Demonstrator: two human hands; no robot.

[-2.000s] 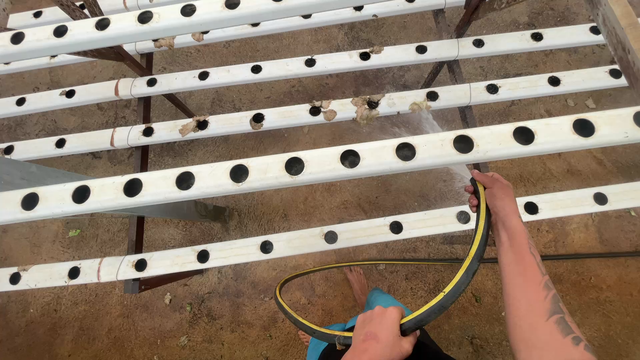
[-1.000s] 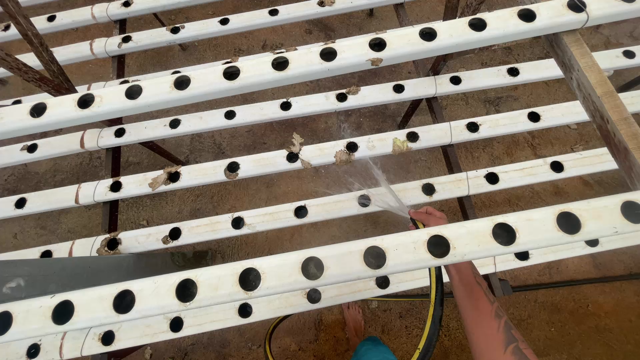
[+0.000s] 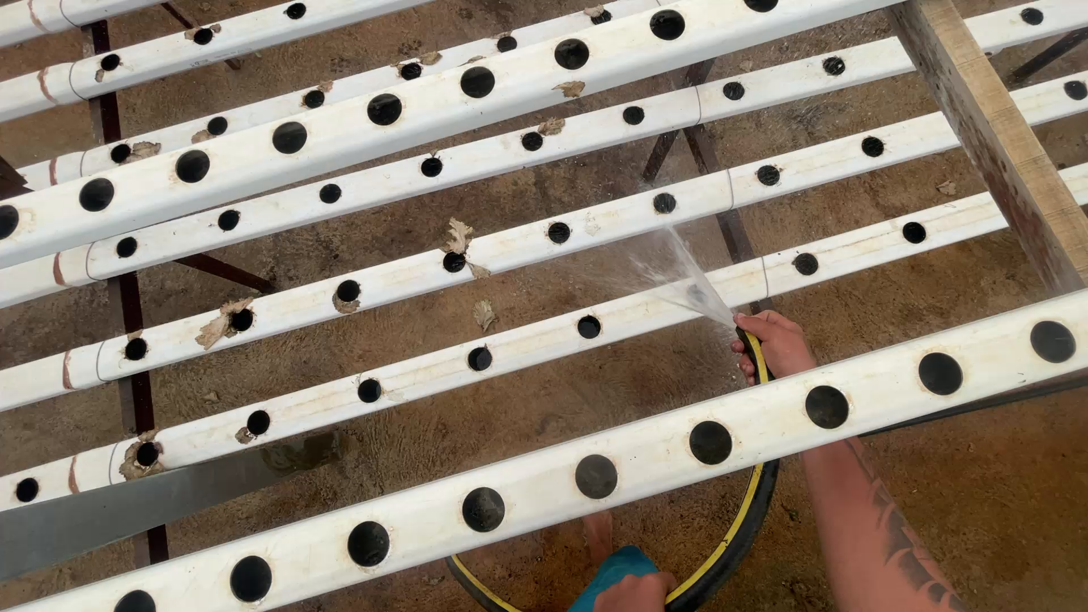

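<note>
My right hand grips the end of a black garden hose with a yellow stripe, its thumb at the mouth. Water fans out up and left over white channels with round holes. The arm passes beneath the nearest white channel. At the bottom edge my left hand is closed around a lower part of the hose, partly cut off by the frame. The spray reaches a middle channel, where dry leaves cling by a hole. Another withered clump lies farther left.
Several parallel white channels run across the view at differing heights, on dark metal supports. A wooden beam crosses at the upper right. A grey sheet or trough lies lower left. Wet brown ground and a bare foot show below.
My right hand has moved from above the nearest channel to beyond it, the forearm now passing under it. The spray continues. The view has shifted.
</note>
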